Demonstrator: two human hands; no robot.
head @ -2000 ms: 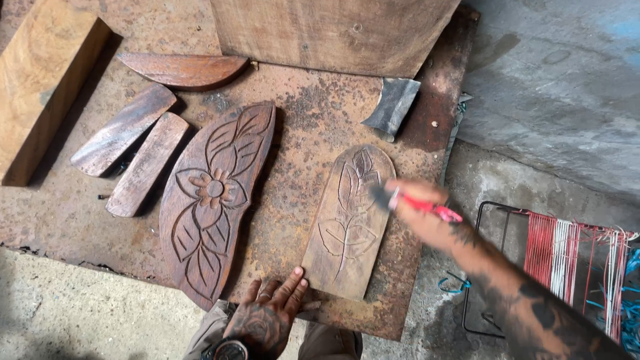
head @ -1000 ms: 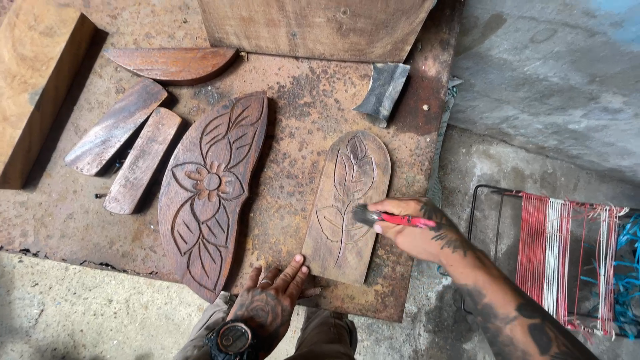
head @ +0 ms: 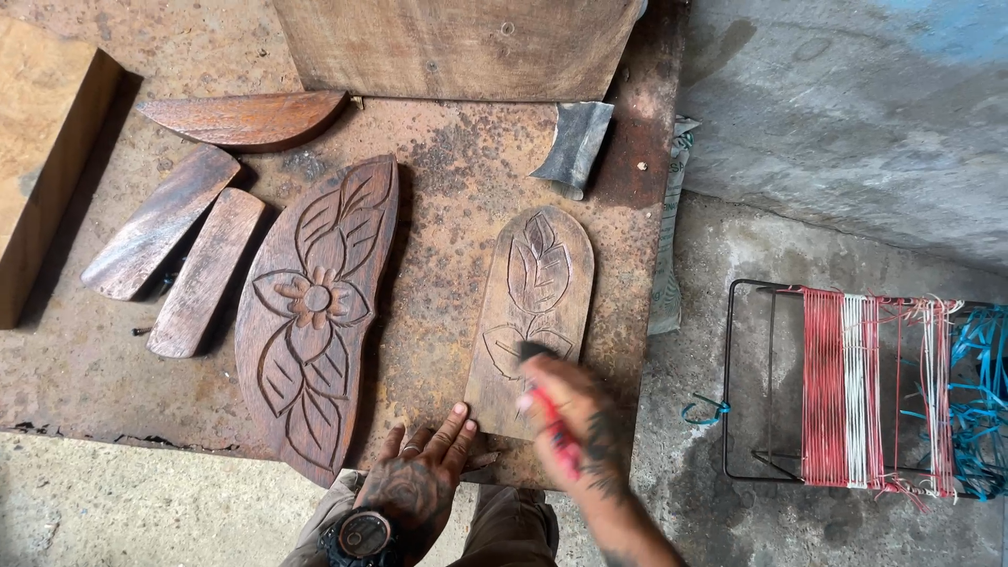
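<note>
A small round-topped wooden board (head: 532, 315), carved with a flower bud, stem and leaves, lies on the rusty metal tabletop (head: 441, 228). My right hand (head: 571, 409) grips a red-handled brush (head: 557, 441), whose dark bristles touch the carved leaves at the board's lower part. Fingertips of my left hand (head: 425, 465) rest at the board's lower left corner; that hand holds nothing and its fingers are slightly apart. Left of the board lies a larger curved dark wooden panel (head: 315, 323) carved with a flower and leaves.
A curved piece of sandpaper (head: 575, 146) lies above the board, by a large wooden panel (head: 465, 47). At left are a thick wood block (head: 47, 142), a half-moon wooden piece (head: 252, 118) and two short wooden pieces (head: 161, 224) (head: 209, 276). A corded metal frame (head: 843, 386) stands at right.
My right hand has moved with the brush from the board's right side down over its lower part. My left hand stays at the lower left corner.
</note>
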